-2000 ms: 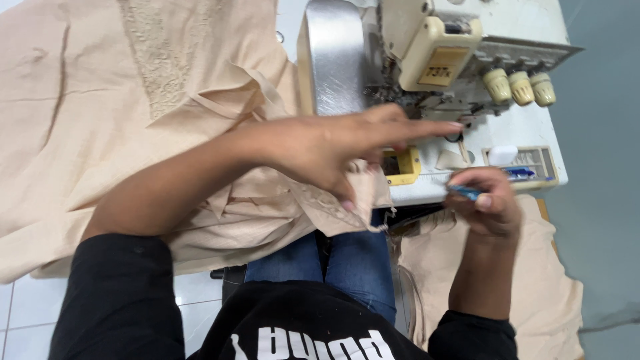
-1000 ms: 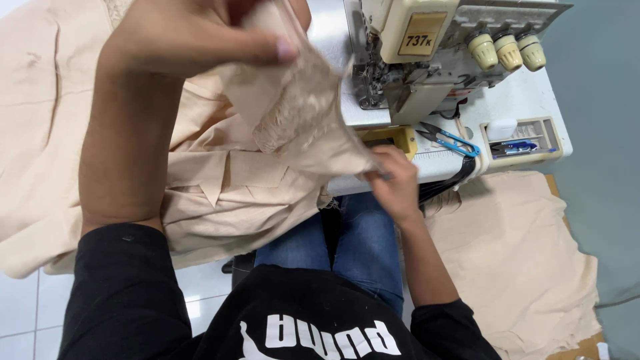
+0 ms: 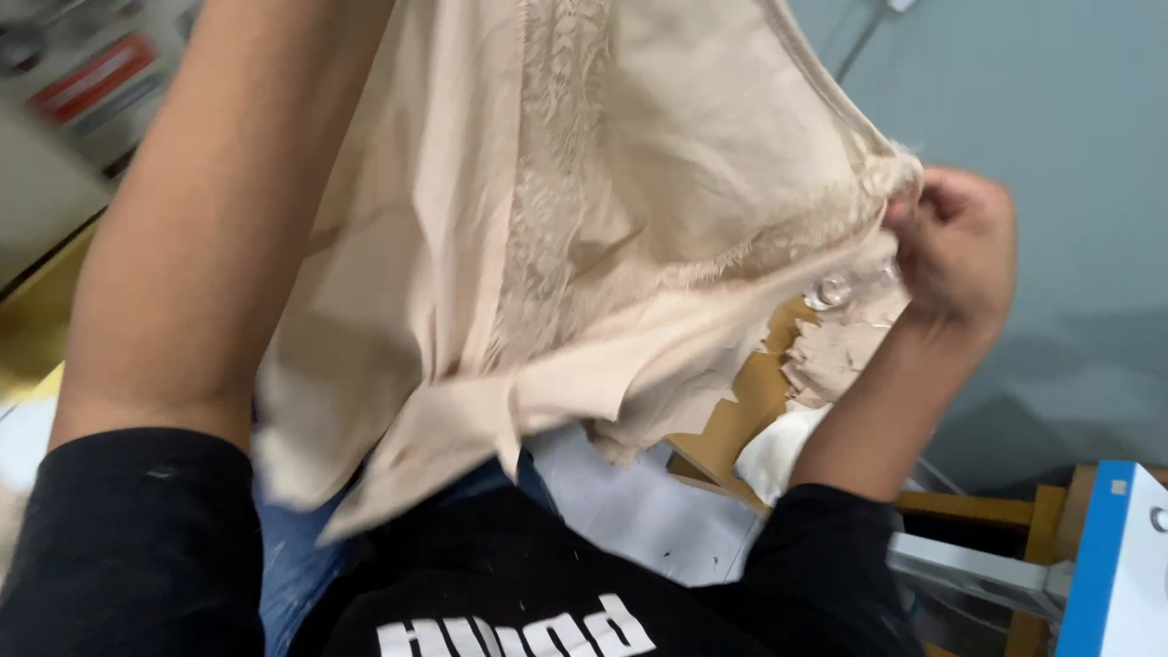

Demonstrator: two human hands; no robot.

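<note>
A beige lace-trimmed garment [image 3: 566,228] hangs raised in front of me, its lower edge loose over my lap. My right hand [image 3: 954,242] grips the garment's gathered corner at the right, with thumb and fingers closed on it. My left forearm rises along the left side of the view, and my left hand is beyond the top edge, out of sight. A band of lace runs down the middle of the cloth and another runs along the edge toward my right hand. Parts of the picture are blurred by motion.
Part of a machine with a red label [image 3: 96,78] shows at upper left. Beige fabric pieces [image 3: 830,356] lie on a brown surface [image 3: 753,401] behind my right forearm. At lower right are a blue-and-white object [image 3: 1118,566] and a metal bar [image 3: 967,561].
The garment, held low by the sewing machine before, is now raised and spread out. My right hand has moved up and away from the machine. The view has swung strongly right.
</note>
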